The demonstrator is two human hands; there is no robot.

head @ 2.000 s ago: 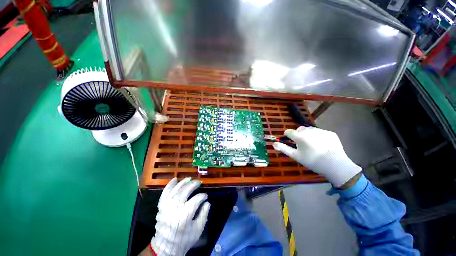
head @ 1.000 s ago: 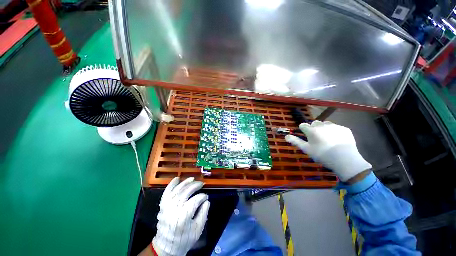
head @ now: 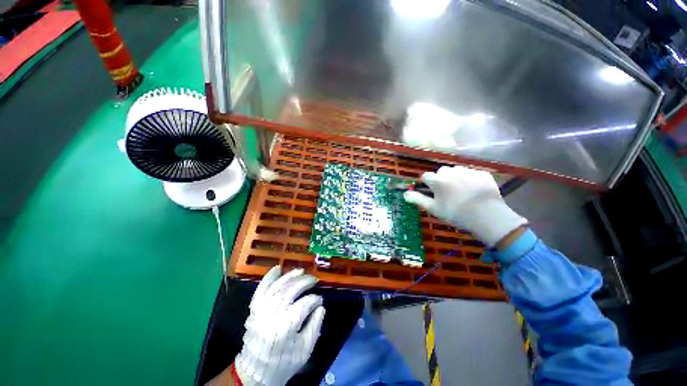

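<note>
A green circuit board [head: 367,215] lies on the orange-brown slotted tray [head: 282,219], with pale glare at its middle and white connectors on its near edge. My right hand [head: 461,197], in a white glove, holds a small tool, likely cutters [head: 407,186], with its tip over the board's upper right corner. The glove hides most of the tool. My left hand [head: 283,326], in a white glove with a red cuff edge, rests at the tray's front left edge. Its fingers are slightly apart and it holds nothing visible.
A clear hood [head: 354,75] with a brown lower edge tilts over the tray's rear. A white desk fan [head: 183,147] with a cable stands left on the green mat [head: 98,279]. An orange-red duct [head: 109,45] is at the upper left. A thin blue cord [head: 422,279] crosses the tray's front.
My right hand has moved left with the tool, from the tray beside the board to above its upper right corner. My left hand stays near the front edge. The whole view has shifted slightly.
</note>
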